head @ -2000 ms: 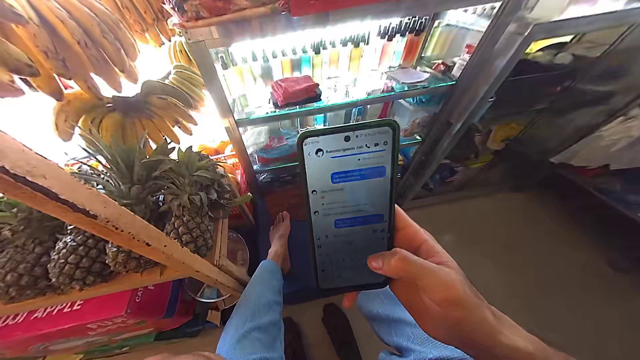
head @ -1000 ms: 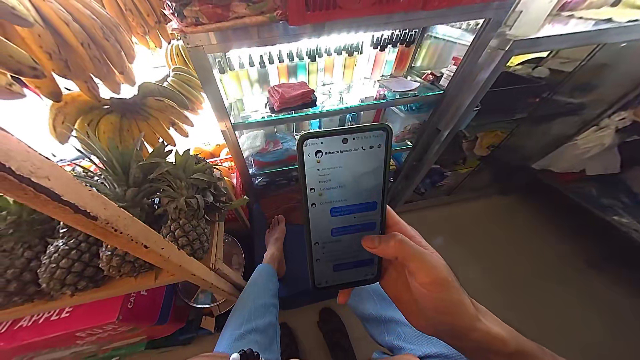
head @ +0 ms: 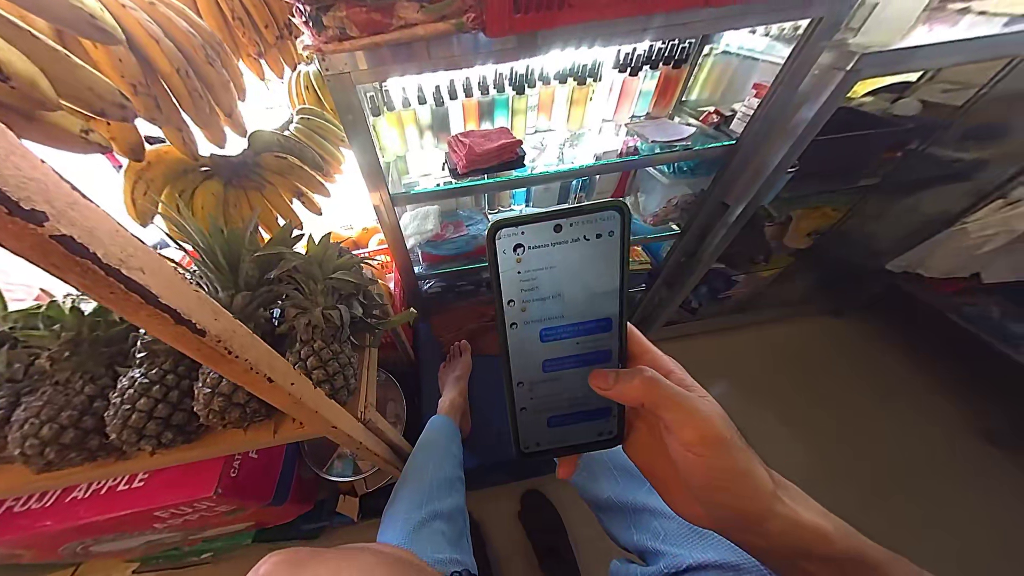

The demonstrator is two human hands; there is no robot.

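Observation:
My right hand (head: 680,432) holds a smartphone (head: 560,336) in a dark case upright before me, its thumb resting on the right edge of the screen. The lit screen shows a chat with blue message bubbles. At the bottom edge, a patch of skin (head: 344,560) shows with dark beads beside it; it may be part of my left arm, but the left hand itself cannot be made out. Below and behind the phone are my legs in light blue trousers (head: 428,500), one bare foot (head: 454,380) stretched forward on a dark blue surface.
A glass display case (head: 560,168) with spray bottles (head: 480,108) and a folded red cloth (head: 484,150) stands ahead. Bananas (head: 232,180) hang at the left above pineapples (head: 156,396) on a wooden shelf. Below lies a pink fruit carton (head: 120,508). Dark slippers (head: 548,532) lie on the floor.
The messages on the phone screen have scrolled since the earliest frame. My right thumb has moved from over the screen to its right edge. The skin and beads at the bottom have shifted.

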